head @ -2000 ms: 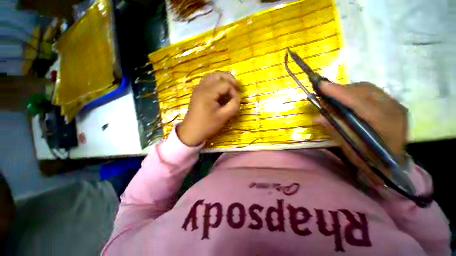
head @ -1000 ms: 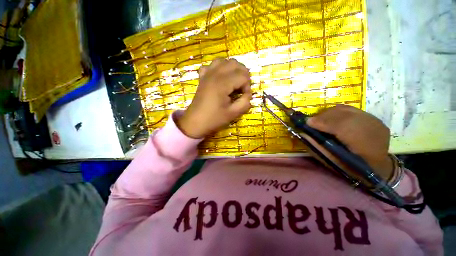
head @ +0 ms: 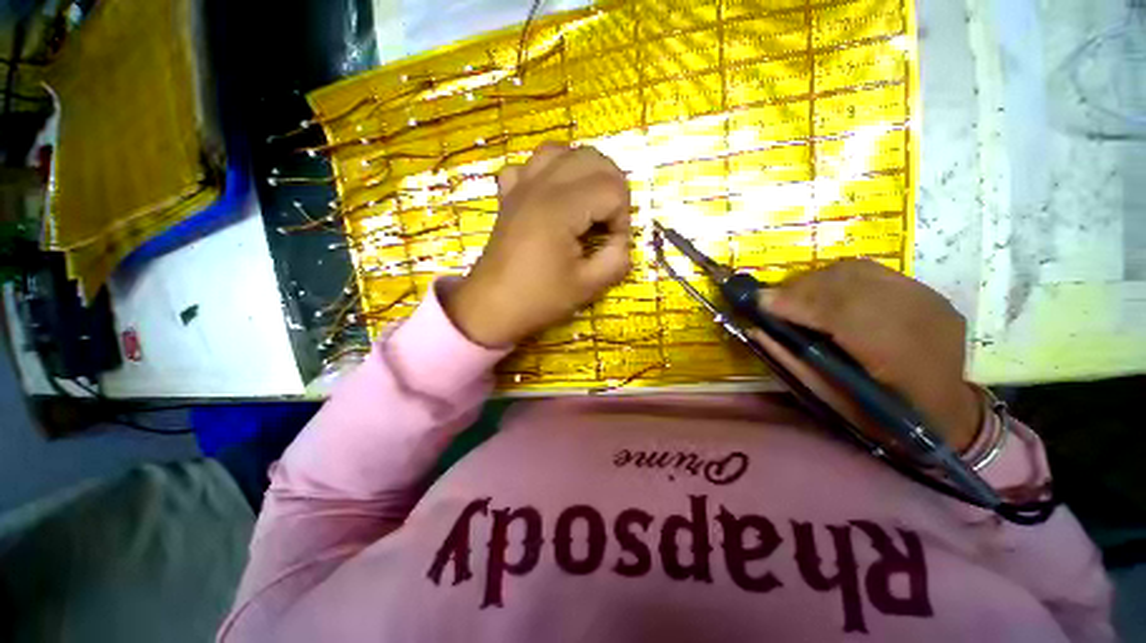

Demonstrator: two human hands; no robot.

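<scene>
The golden-yellow panel [head: 767, 75] with a dark grid lies on the bench, with thin red-brown lead wires in rows over its left part. My left hand [head: 553, 245] rests over the panel's middle with curled fingers; whether it pinches a wire is hidden. My right hand [head: 880, 339] holds the dark soldering iron [head: 829, 364] like a pen. The iron's tip points up and left, at the panel just right of my left fingers. A thin curved feed tube [head: 685, 279] runs alongside the iron and ends near its tip. Glare covers the panel's middle.
Stacked yellow panels [head: 126, 138] lie on a blue tray [head: 207, 229] at the left. A dark mat [head: 295, 151] lies under the panel's left edge, with wire ends over it. The white bench top [head: 1031, 189] extends right. Grey cloth [head: 126, 553] shows at the lower left.
From two seconds ago, the iron's tip has come down and left, from the panel's upper right to beside my left hand. The view has shifted. Over the last second little has moved.
</scene>
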